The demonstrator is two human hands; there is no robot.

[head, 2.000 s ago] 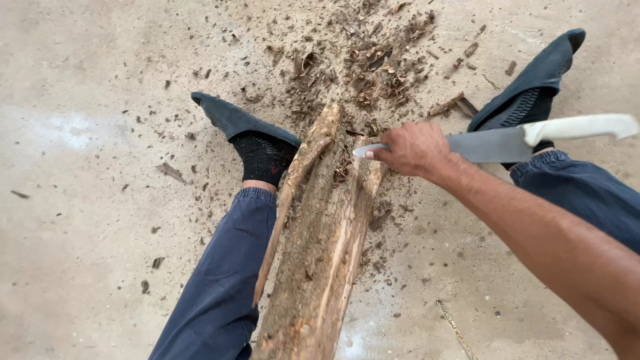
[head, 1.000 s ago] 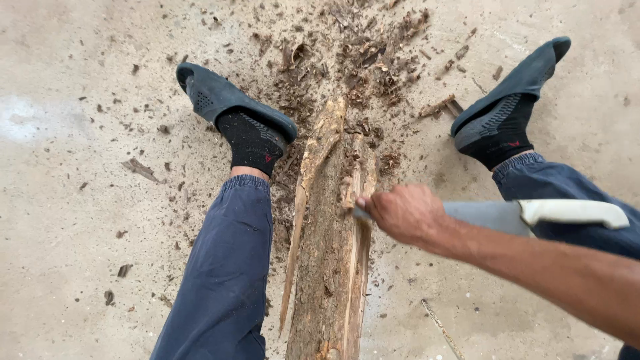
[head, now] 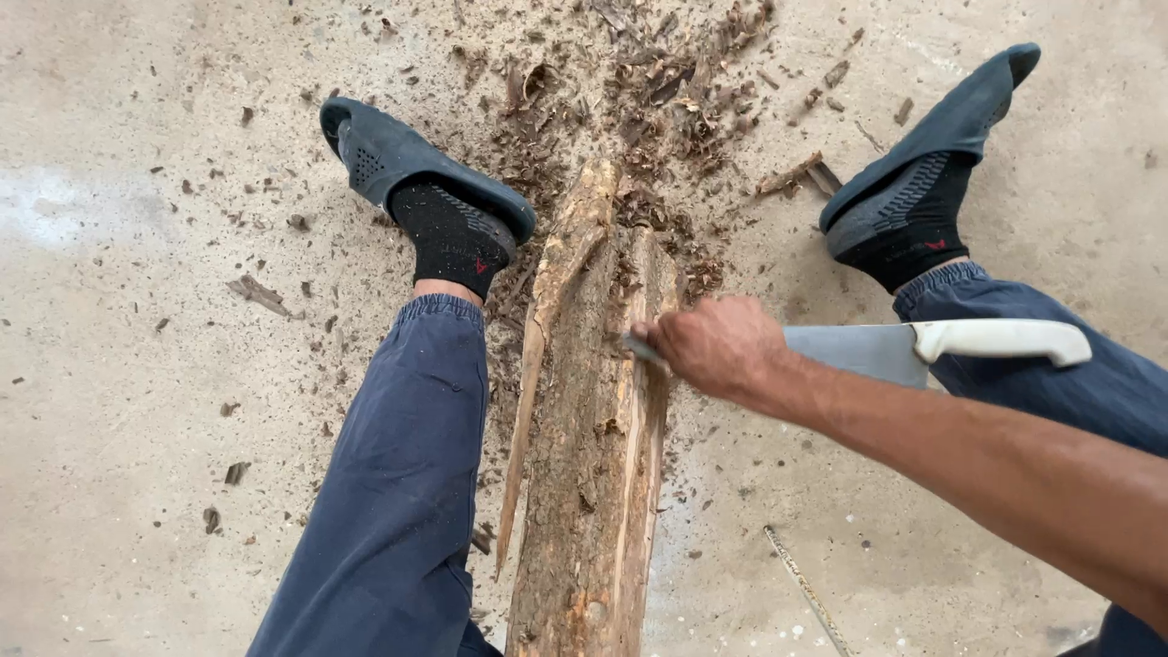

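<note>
A rough log (head: 566, 474) with bark and split wood lies between my legs. My right hand (head: 716, 345) is closed around the blade of a large knife (head: 858, 351), near its tip. The tip rests at or just over the log's right side, where pale wood shows. The knife's white handle (head: 1004, 339) points right, free of the hand, over my right trouser leg. A long split strip of wood (head: 522, 420) stands off the log's left edge. My left hand is out of view.
Bark chips (head: 684, 100) are strewn over the concrete floor (head: 119, 383) beyond the log. My feet in dark slip-on shoes (head: 401, 155) are on both sides. A thin stick (head: 803, 584) lies at the lower right.
My right hand with the knife has shifted down along the log since two seconds ago. The handle has come nearer to level with the hand.
</note>
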